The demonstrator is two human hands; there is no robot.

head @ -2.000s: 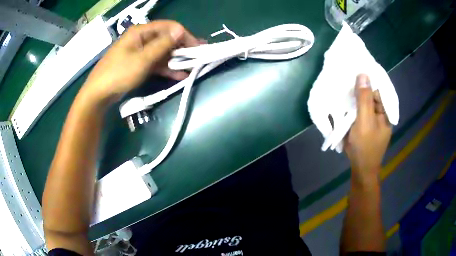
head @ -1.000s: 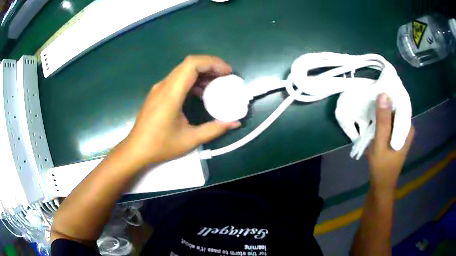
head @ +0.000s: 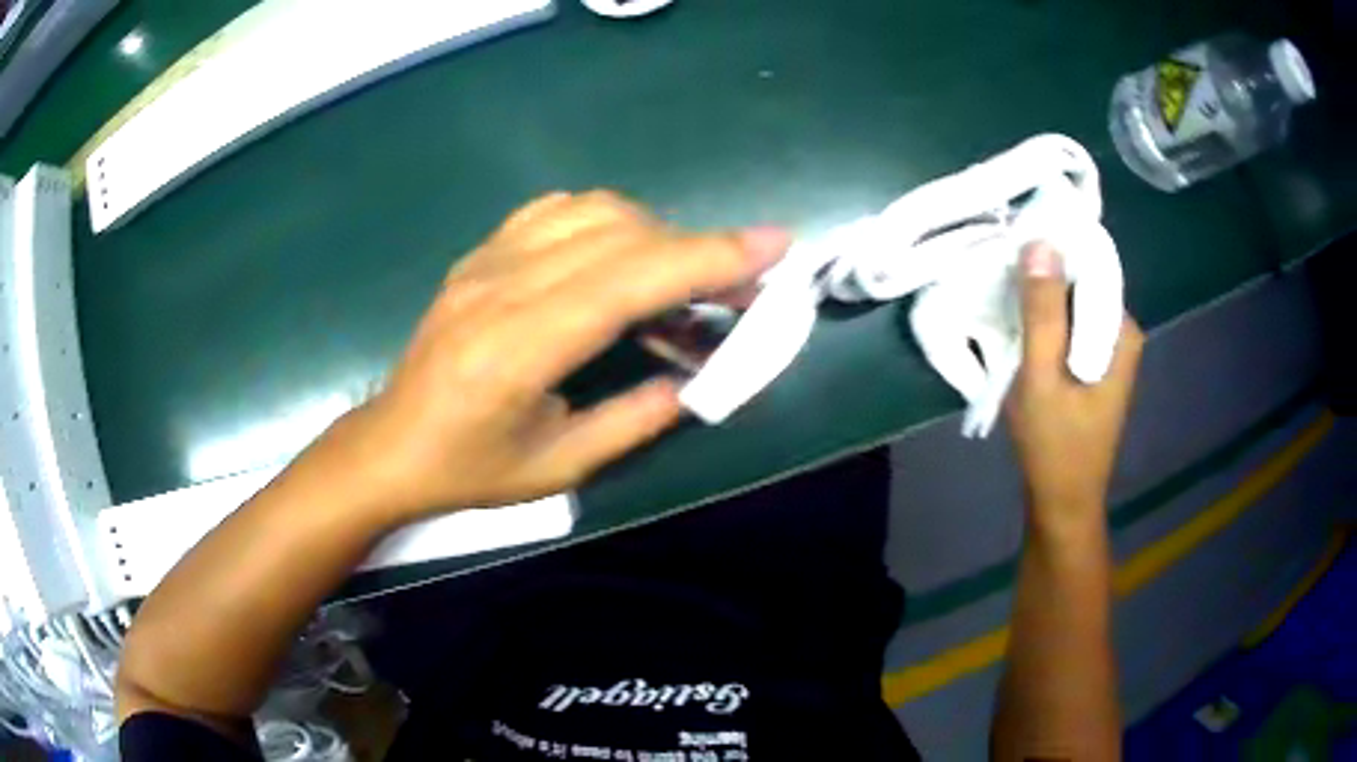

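The white plug (head: 755, 346) stands edge-on between the thumb and fingers of my left hand (head: 543, 350); its pins face the palm. Its coiled white power cord (head: 953, 209) runs to the right. My right hand (head: 1075, 387) holds the crumpled white cloth (head: 967, 320) against the cord coil, with the thumb on top. The white power strip (head: 484, 532) lies at the bench's near edge, partly hidden under my left forearm.
A clear bottle (head: 1208, 116) with a white cap and a yellow warning label lies on the green bench (head: 714, 134) at the right. Another white strip (head: 298, 90) lies at the upper left. More strips (head: 60, 402) stand side by side at the left, with cords hanging below.
Over the last second the plug has turned from its round face to edge-on in my left hand. Earlier, my left hand moved from the coil to the plug, and the cloth came onto the coil.
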